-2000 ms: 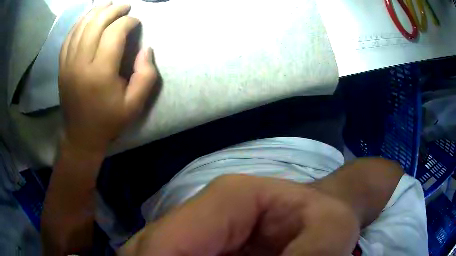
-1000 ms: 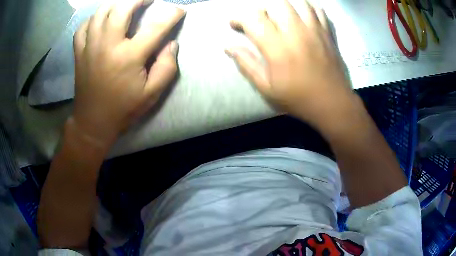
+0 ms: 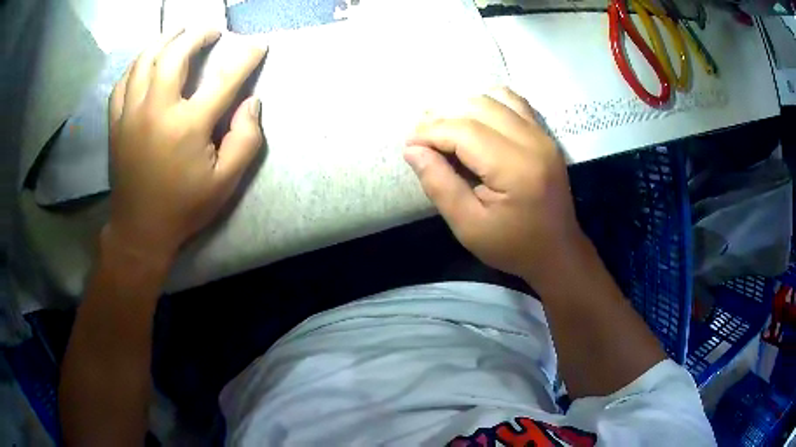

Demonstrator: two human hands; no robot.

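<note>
A large light grey fabric panel point(image 3: 323, 175) lies on the white tabletop. A smaller pale piece point(image 3: 78, 161) lies on its left part, partly under my left hand. My left hand point(image 3: 174, 148) rests palm down on the fabric, fingers apart, thumb out, gripping nothing. My right hand point(image 3: 506, 179) is over the panel's right part, fingers curled and thumb tip close to the index finger. Whether it pinches fabric is hidden. A bluish patch point(image 3: 288, 13) shows at the top edge in the lamp glare.
Red-handled scissors point(image 3: 641, 65) lie on the white tabletop point(image 3: 602, 131) at upper right, beside yellow loops point(image 3: 672, 52) and a thin green tool point(image 3: 701, 52). Blue baskets point(image 3: 659, 253) stand below the table at right, with grey pieces point(image 3: 742, 227). My lap is below the front edge.
My right hand has come up from low in front of the camera onto the panel, and its fingers have since curled. My left hand stays on the fabric. The view has shifted.
</note>
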